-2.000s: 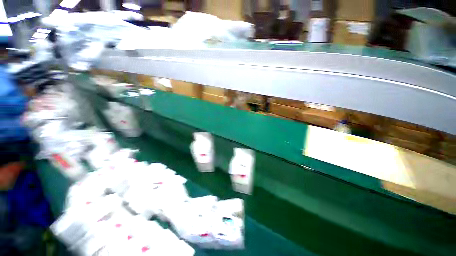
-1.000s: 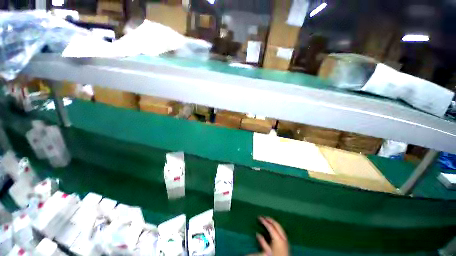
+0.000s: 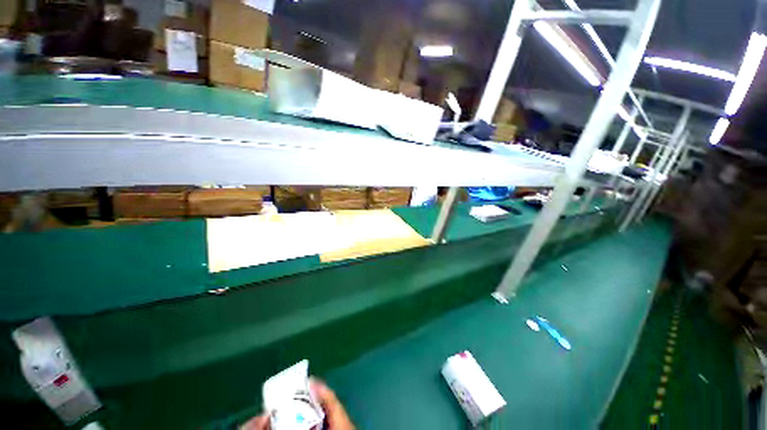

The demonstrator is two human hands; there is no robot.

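Observation:
An open white carton (image 3: 291, 398) with its top flap raised is at the bottom centre, with white and light-blue bits showing inside. My right hand (image 3: 333, 408) grips its right side. My left hand (image 3: 257, 422) is at its lower left, mostly cut off by the bottom edge, with fingers against the carton. A closed white carton (image 3: 473, 388) with a small red mark lies to the right on the green bench (image 3: 404, 390). Another white carton (image 3: 55, 369) with a red mark stands on the conveyor at the left.
A grey-edged shelf (image 3: 277, 161) crosses above, with a white post (image 3: 551, 210) at the right. Cream and tan sheets (image 3: 269, 239) lie on the far ledge. A blue strip (image 3: 553, 333) lies on the bench at the right. Yellow-marked floor (image 3: 670, 353) is beyond.
The view has turned right. The packed cartons at the left have gone out of the picture. Both hands are now on an open carton; one second ago a single hand showed with no carton in it.

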